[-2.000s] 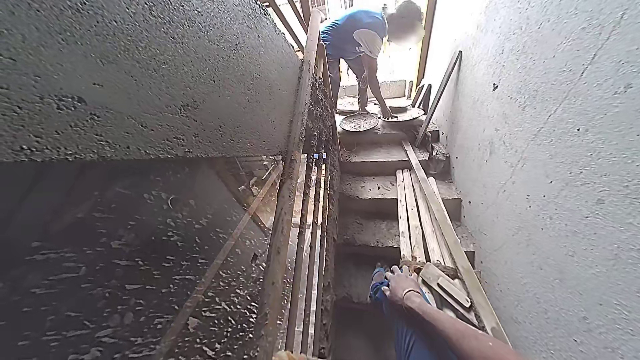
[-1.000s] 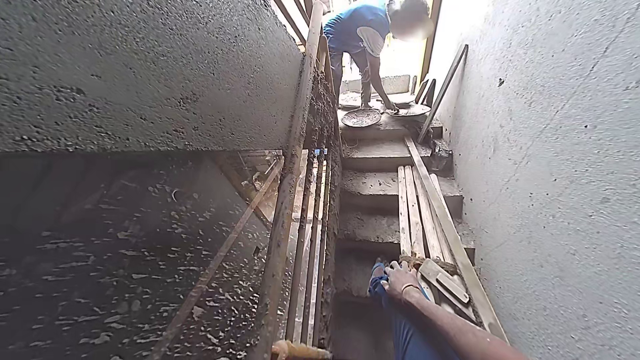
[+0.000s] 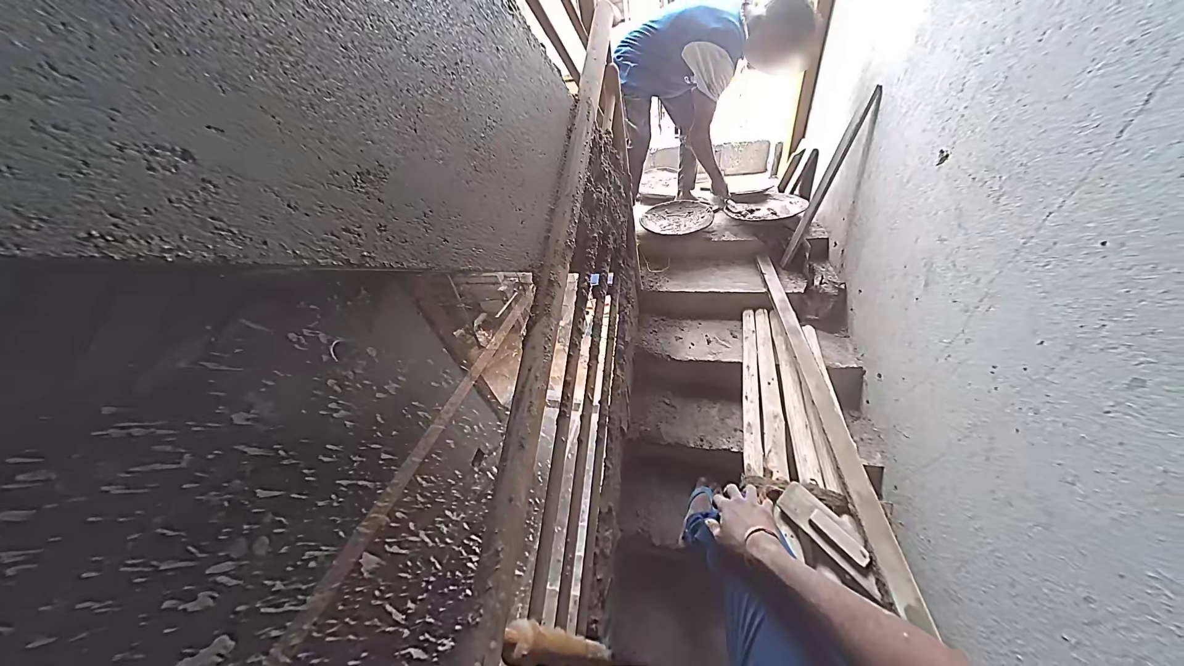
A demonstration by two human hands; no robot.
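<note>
My right hand point(image 3: 743, 520), with a thin band at the wrist, rests on the knee of my blue trousers point(image 3: 772, 615), fingers slightly apart and holding nothing. Just right of it lies a wooden float point(image 3: 826, 529) with a raised handle, beside the lower ends of several wooden boards point(image 3: 775, 398) laid along the stairs. My left hand cannot be made out. At the bottom edge, by the railing, is a rounded tan thing point(image 3: 557, 641), perhaps a wooden handle; what it is stays unclear.
Concrete steps point(image 3: 698, 340) rise between a mortar-stained railing point(image 3: 532, 398) and a rough grey wall point(image 3: 1027, 324). At the top a person point(image 3: 684, 55) bends over round pans point(image 3: 677, 217) of what looks like mortar. A long board point(image 3: 834, 176) leans on the wall.
The rounded tan thing at the bottom edge shows more than two seconds ago. My right hand stays on the knee; the person above remains bent over the pans.
</note>
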